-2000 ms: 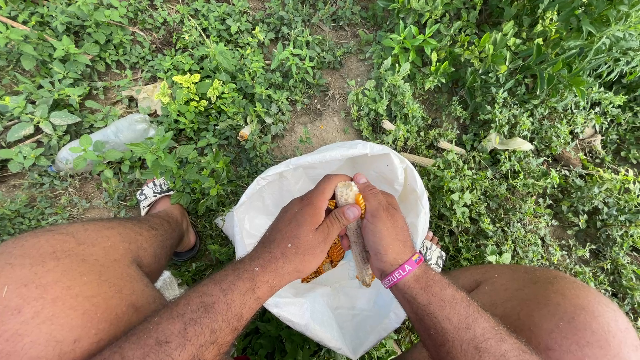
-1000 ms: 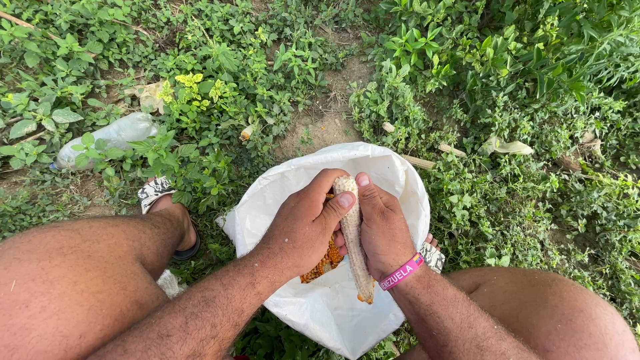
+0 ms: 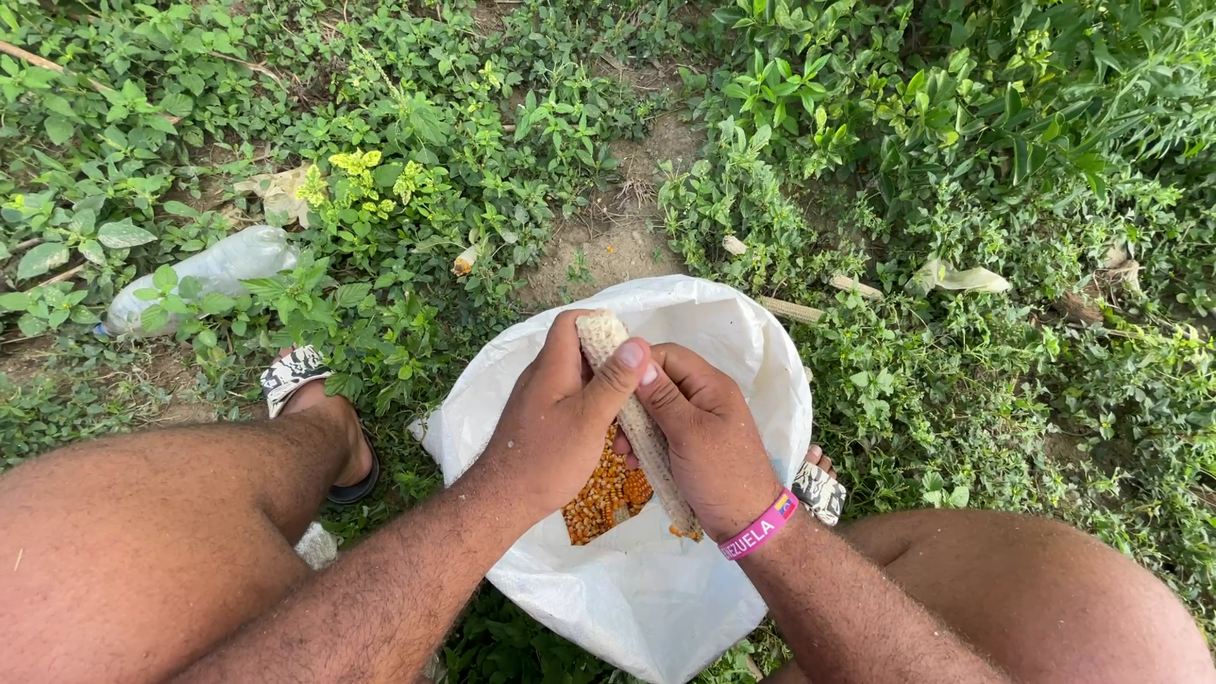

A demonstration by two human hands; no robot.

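A mostly bare corn cob slants across the middle of the head view, with a few orange kernels at its lower end. My left hand grips its upper part, the thumb lying over the cob. My right hand holds it from the right side, its thumb tip against the left thumb. Both hands are over the mouth of a white woven sack. Loose orange corn kernels lie inside the sack, beneath the hands. The fingers behind the cob are mostly hidden.
Bare cobs and a dry husk lie among low weeds beyond the sack. A clear plastic bottle lies at left. My knees flank the sack, and sandalled feet are beside it. A patch of bare soil shows beyond the rim.
Two seconds ago orange kernels showed on the cob beside both thumbs; now that part of it is bare. The thumbs have shifted lower along the cob, and both hands still hold it.
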